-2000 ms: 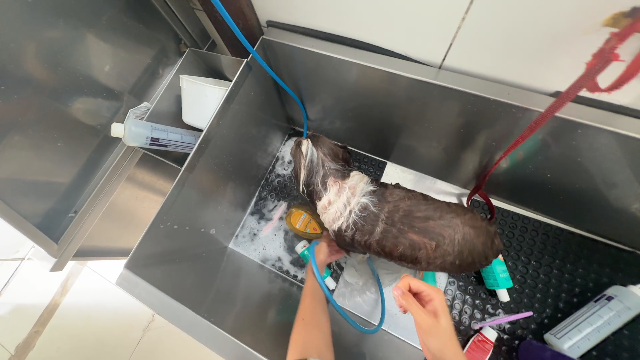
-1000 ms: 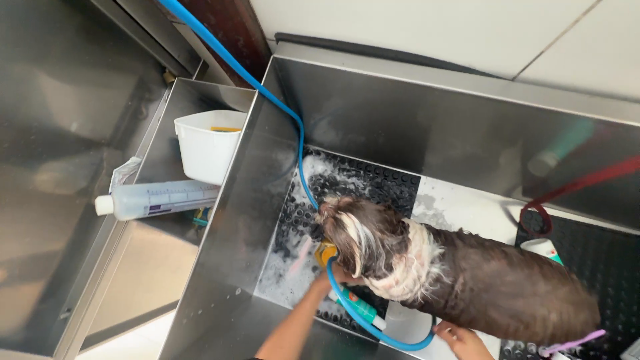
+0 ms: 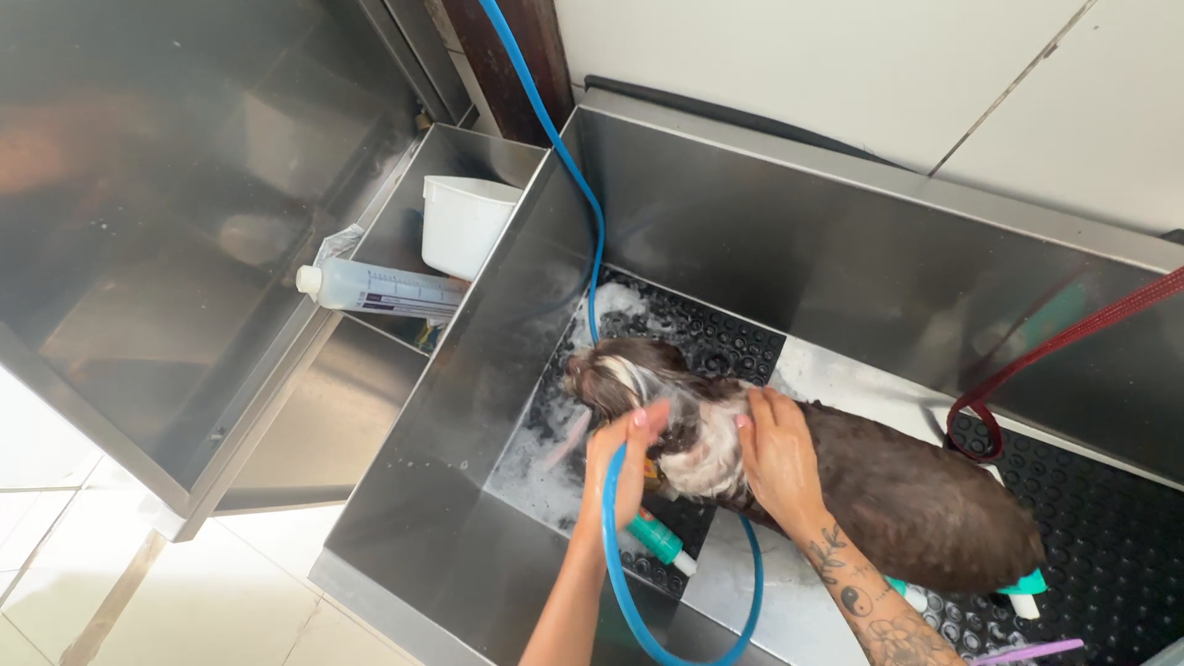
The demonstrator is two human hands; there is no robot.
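Observation:
A wet brown dog with a white neck patch stands in a stainless steel tub, its head toward the left end. My left hand is beside the dog's head and neck, closed around the end of a blue hose; the hose loops down below the hands. Spray blurs the fur in front of it. My right hand lies with spread fingers on the dog's back, just behind the white fur. A green tube with a white cap lies on the mat under the left wrist.
The steel tub has black rubber mats and foam at its left end. A dark red leash hangs from the right. On the left, a side tray holds a white container and a clear bottle. A purple stick-like item lies lower right.
My left hand has risen from below the dog's head to beside its neck with the hose. My right hand has moved from the dog's underside onto its back.

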